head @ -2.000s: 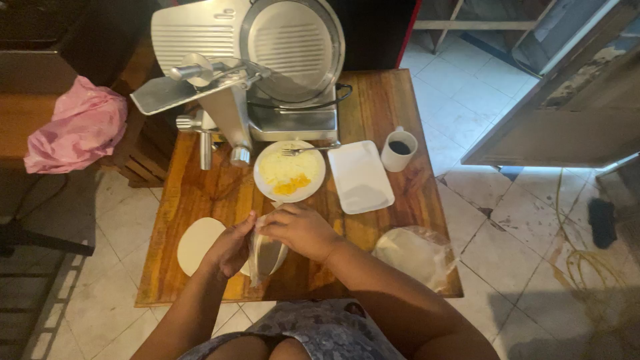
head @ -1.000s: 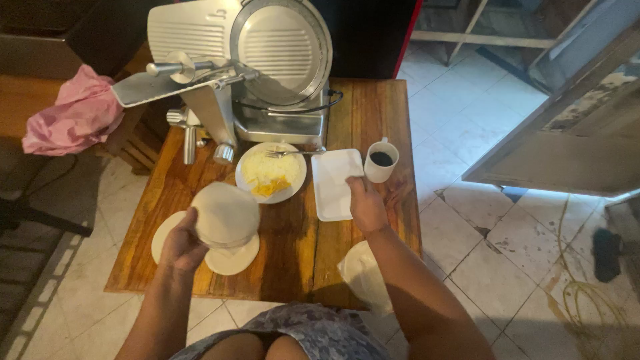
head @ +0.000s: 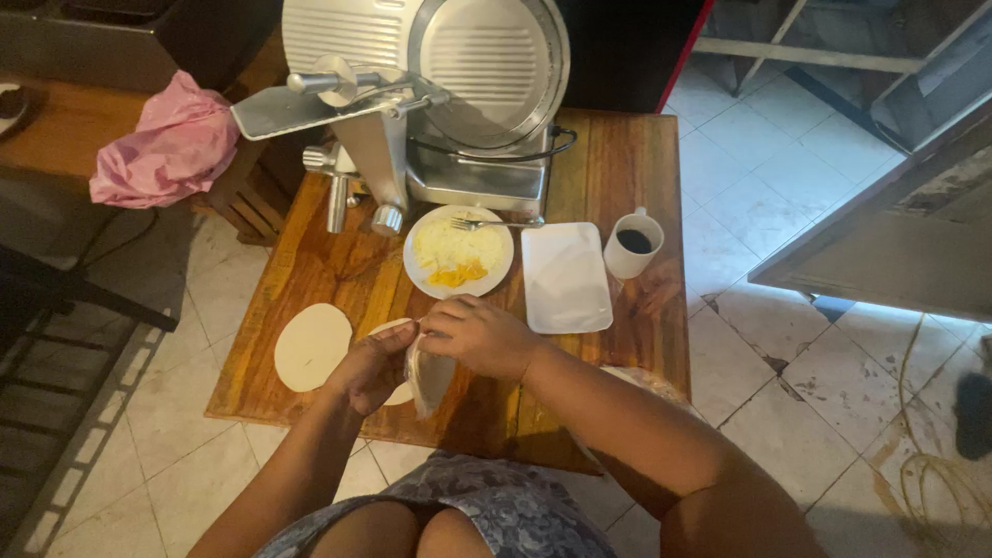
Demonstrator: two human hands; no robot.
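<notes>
Both my left hand [head: 378, 364] and my right hand [head: 482, 335] pinch the upper edge of a pale dough disc with clear plastic film [head: 426, 376], held on edge over the wooden table. Behind it, partly hidden, lies a flat dough disc [head: 398, 394]. Another round dough disc [head: 313, 347] rests on the wood left of my left hand. Just beyond my fingers is a white plate [head: 416, 271] with grated white cheese, a yellow-orange food and a fork [head: 496, 224]. A white foam tray [head: 567, 279] sits to its right. More dough in plastic [head: 643, 380] is partly covered by my right forearm.
A metal meat slicer [head: 477, 182] stands at the back of the wooden table [head: 612, 163]. A white mug [head: 634, 244] of dark liquid is near the right edge. To the left, a pink plastic bag [head: 167, 147] lies on another wooden surface.
My right hand has moved left from the foam tray's edge to the dough. The disc my left hand held out flat is now on edge between both hands.
</notes>
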